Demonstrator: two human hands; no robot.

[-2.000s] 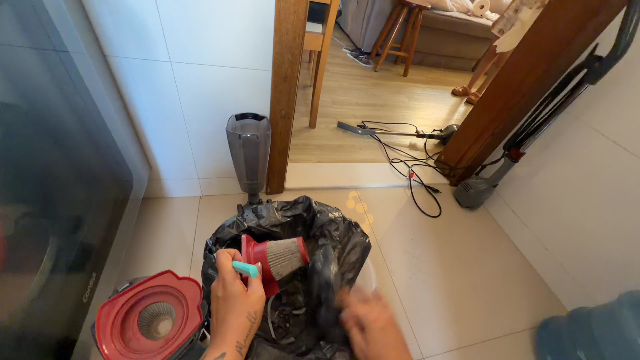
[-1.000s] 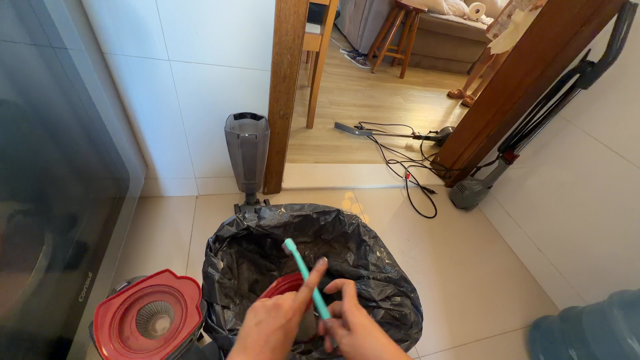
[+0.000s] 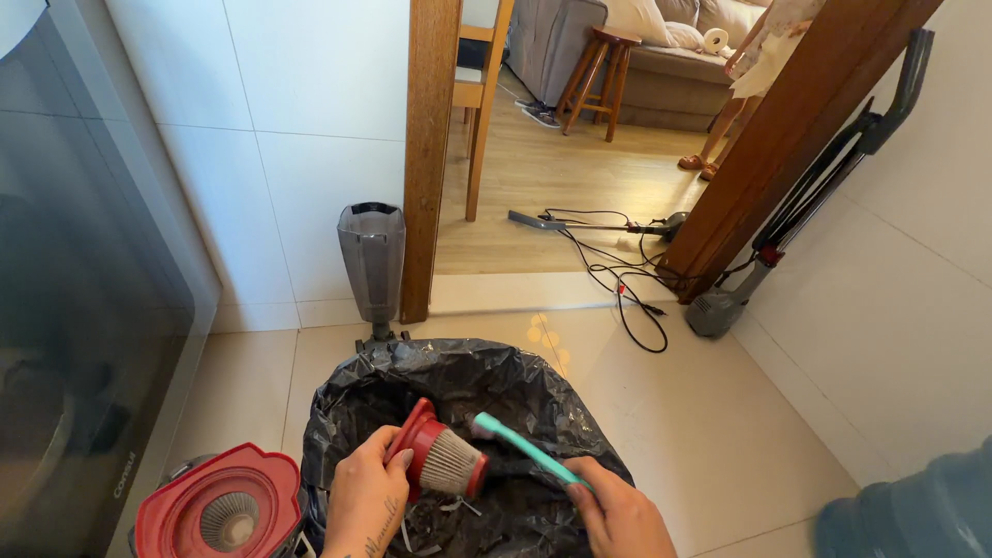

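My left hand [image 3: 372,492] grips the red rim of a vacuum cleaner's pleated filter [image 3: 448,463], tilted over a bin lined with a black plastic bag [image 3: 465,355]. Between the fingers of my right hand [image 3: 620,508] is the handle of a turquoise toothbrush [image 3: 535,451]; its head is beside the filter, and I cannot tell if they touch. Dark debris and pale scraps [image 3: 457,511] lie down in the bag. At lower left, outside the bag, sits a red-rimmed vacuum part [image 3: 217,504] with a second pleated filter in it.
A grey upright vacuum body [image 3: 372,263] stands by the door frame [image 3: 426,155]. Another stick vacuum [image 3: 806,209] leans at right. Past the sill lie a third [image 3: 597,225] and a looped black cord [image 3: 620,291]. A blue water jug [image 3: 914,504] is lower right. Beyond the doorway stands a person [image 3: 744,101].
One second ago both hands were together at the toothbrush. Now they are apart, the left holding the filter up and the right holding the brush. The filter was also in view two seconds ago.
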